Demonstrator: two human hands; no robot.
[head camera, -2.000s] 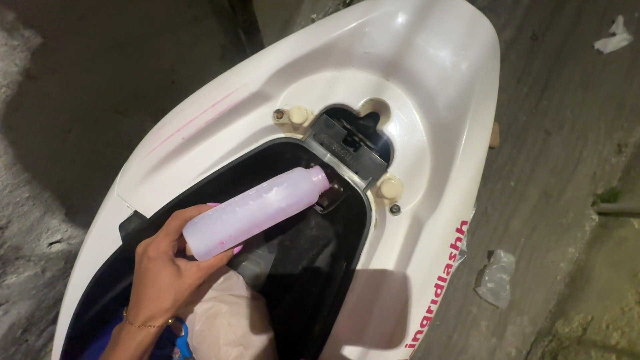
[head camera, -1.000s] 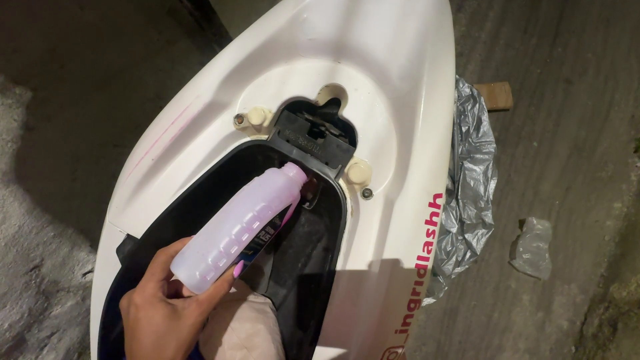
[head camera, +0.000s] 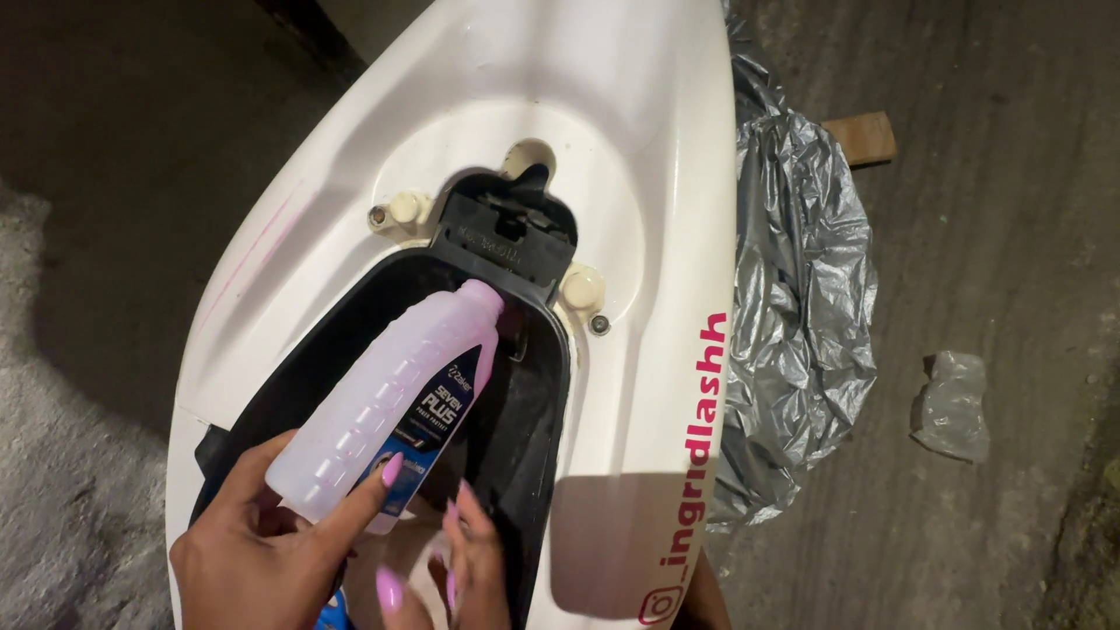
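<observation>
My left hand (head camera: 271, 534) grips the base of a translucent pinkish plastic bottle (head camera: 376, 402) with a dark and blue label. The bottle lies tilted, its uncapped neck pointing up and right, over the black storage well (head camera: 525, 420) of a white scooter or motorcycle tail body (head camera: 604, 131). At the bottom, just right of the bottle's base, my right hand (head camera: 464, 560) shows with spread fingers and long pink nails, holding nothing visible. A pale cloth or bag (head camera: 385, 560) lies beneath the hands, partly hidden.
A black plastic bracket (head camera: 499, 245) sits at the well's front, between two cream mounts. Beyond the body's right side are a crumpled silver-grey plastic bag (head camera: 796, 315), a wooden block (head camera: 862, 138) and a clear plastic piece (head camera: 954, 407) on the floor. Pink lettering marks the body.
My right hand has come into view at the bottom. The bottle in my left hand has turned, so its label now shows. The view has shifted, bringing the silver-grey bag into sight.
</observation>
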